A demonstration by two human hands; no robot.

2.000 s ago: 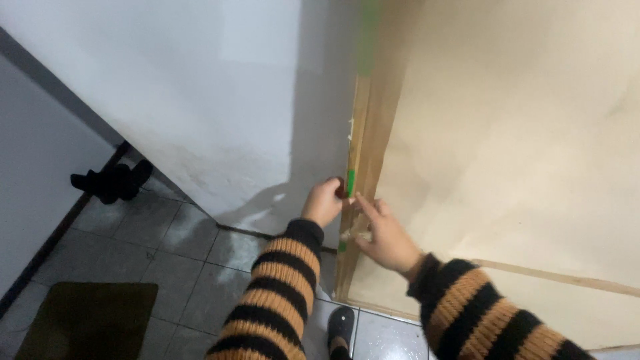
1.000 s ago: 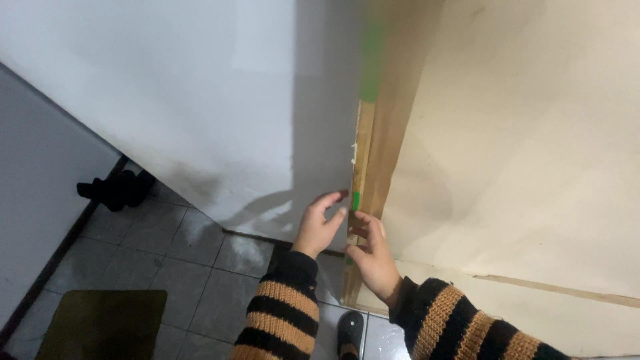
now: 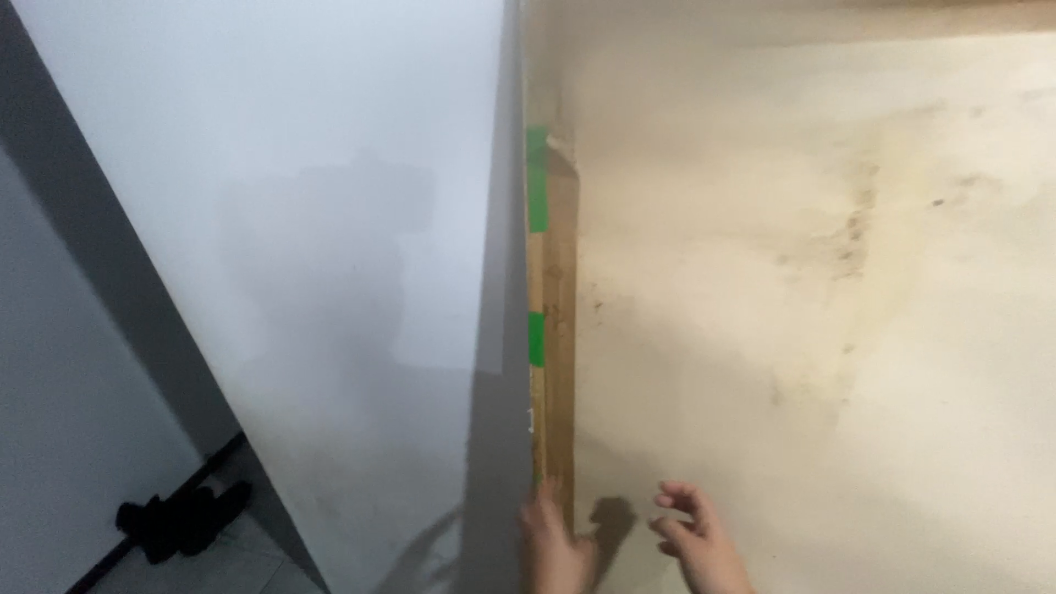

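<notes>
A wooden strip (image 3: 561, 330) runs upright between a white wall on the left and a large cream panel (image 3: 742, 289) on the right. Pieces of green tape (image 3: 536, 339) lie along the strip's narrow left edge. At the bottom of the view my left hand (image 3: 557, 536) is against or just in front of the lower strip, blurred, with nothing visible in it. My right hand (image 3: 697, 532) is to its right, before the cream panel, fingers curled but apart, holding nothing that shows.
The white wall (image 3: 330, 289) fills the left side and bears shadows. A black object (image 3: 183, 520), perhaps cloth, lies on the tiled floor (image 3: 264, 565) at the lower left. Dark stains mark the panel, and a wooden edge (image 3: 949, 21) crosses its top.
My right hand has moved right, away from the wooden strip where it was beside my left hand. The view has shifted upward, showing more green tape.
</notes>
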